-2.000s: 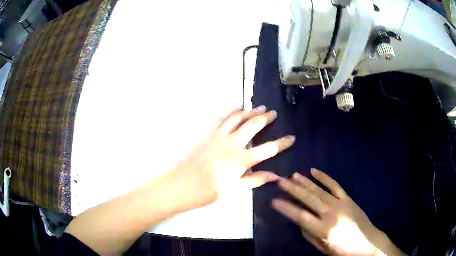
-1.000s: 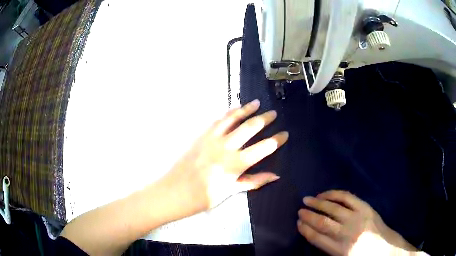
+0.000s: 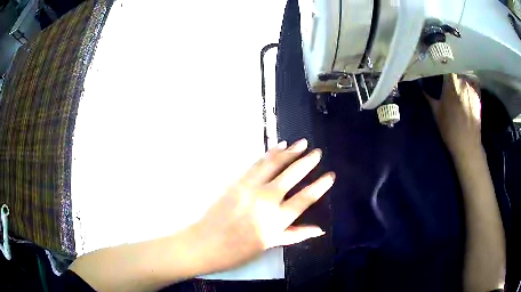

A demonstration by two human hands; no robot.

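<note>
The dark navy garment panel (image 3: 365,171) lies under the machine head, its left edge running lengthwise past the presser foot (image 3: 321,104). My left hand (image 3: 257,202) rests palm down, fingers spread, with fingertips on the panel's left margin below the foot. My right hand (image 3: 460,111) reaches over the cloth on the right, its fingers partly hidden beneath the machine arm, beside a fold of dark cloth. A crease shows in the panel between my two arms. The needle point cannot be made out.
The white machine head (image 3: 348,45) with its curved guard (image 3: 394,63) stands above the cloth. Ribbed tension knobs (image 3: 389,113) jut out beside it. The white table (image 3: 165,131) lies left, with brown-yellow plaid cloth (image 3: 37,131) at its left end.
My right hand has moved from the lower part of the panel up and right to under the machine arm. My left hand has slid slightly down. The panel's top end has moved up out of view.
</note>
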